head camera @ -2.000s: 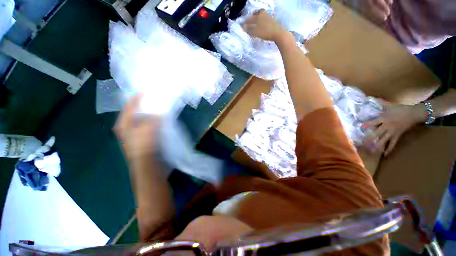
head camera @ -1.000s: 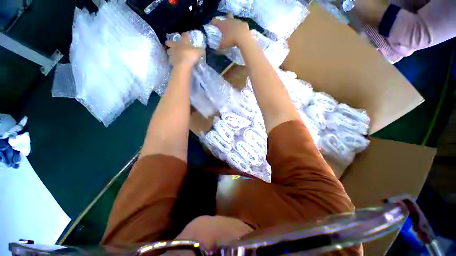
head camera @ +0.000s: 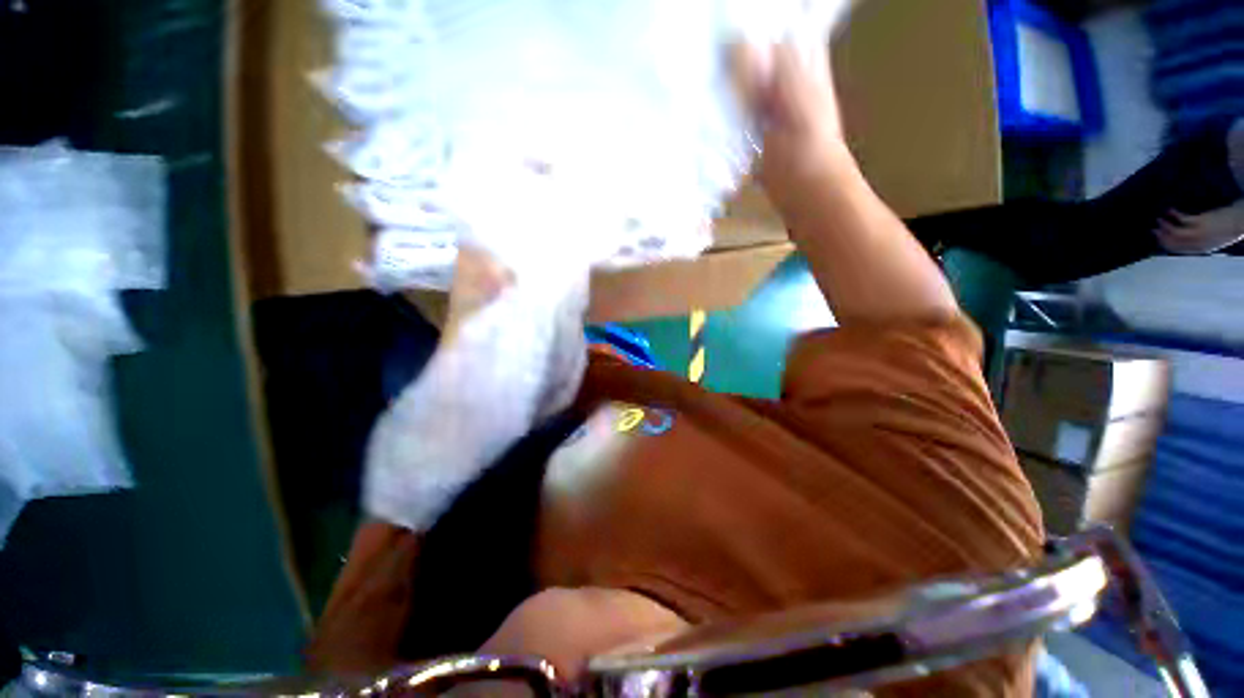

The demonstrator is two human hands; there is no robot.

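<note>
The open carton (head camera: pixel 914 116) holds rows of bagged cables (head camera: pixel 409 171), overexposed to bright white in the middle. My left hand (head camera: pixel 480 280) is at the near edge of the rows, mostly hidden by a wrinkled bubble bag (head camera: pixel 478 396). The bag's tail hangs back over my forearm. Its coil cannot be made out. My right hand (head camera: pixel 785 89) is blurred at the right side of the rows, fingers over the white bags; its grip is unclear.
Flat bubble bags (head camera: pixel 68 314) lie on the green bench (head camera: pixel 205 450) at left. A blue-rimmed tote (head camera: pixel 1003 68) stands beyond the carton at upper right. Another person's hand (head camera: pixel 1201 229) shows at the right edge. Cardboard boxes (head camera: pixel 1064 409) stand at right.
The view has turned right, centring the carton. Both my hands have moved from bagged cables on the bench to over the carton. The co-worker's pale sleeve has left view.
</note>
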